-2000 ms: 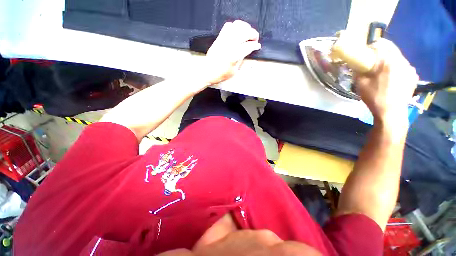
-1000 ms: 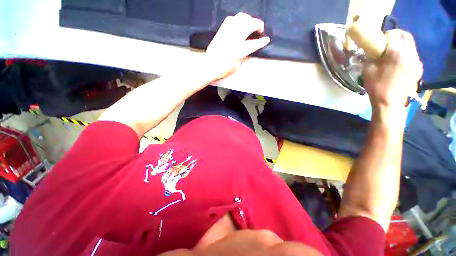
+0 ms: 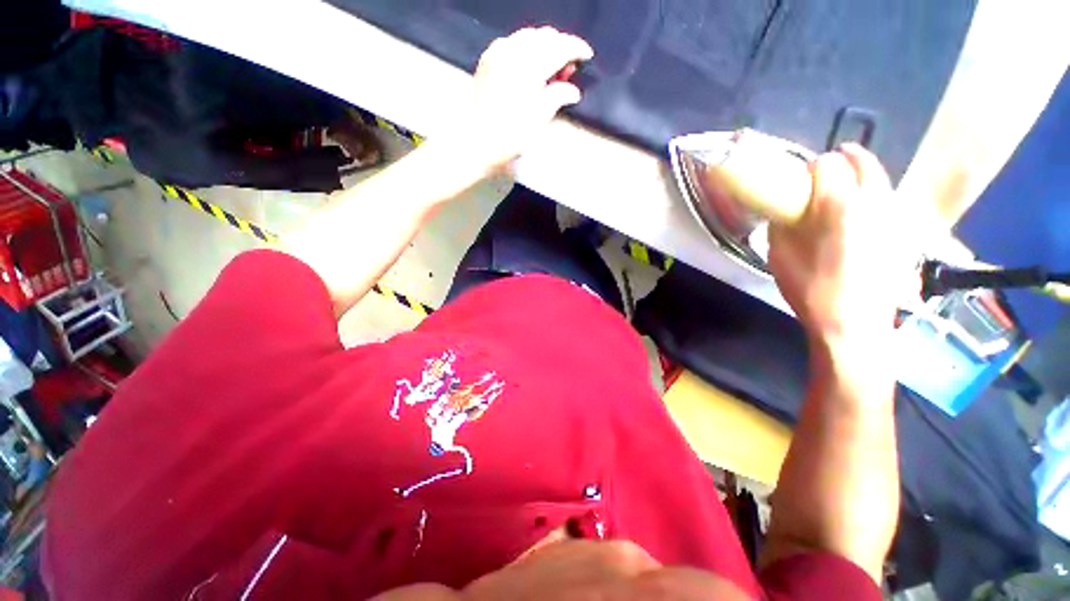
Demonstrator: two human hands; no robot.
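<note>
The dark garment body lies on the white pressing table, with its lower edge along the table's near side. My left hand is at that edge, fingers curled onto the cloth; whether it pinches the cloth is not clear. My right hand grips the pale handle of the steam iron. The iron's pointed metal front faces left, over the garment's near edge and the white table edge. Whether its sole touches the cloth cannot be told.
A light-blue iron rest is at the table's right end, below the black cord. Blue cloth lies at far right. Dark garments and a red crate are at left. A yellow board is under the table.
The view has turned, so the table now slopes down to the right. The iron in my right hand has moved left, closer to my left hand, which stays at the garment's edge.
</note>
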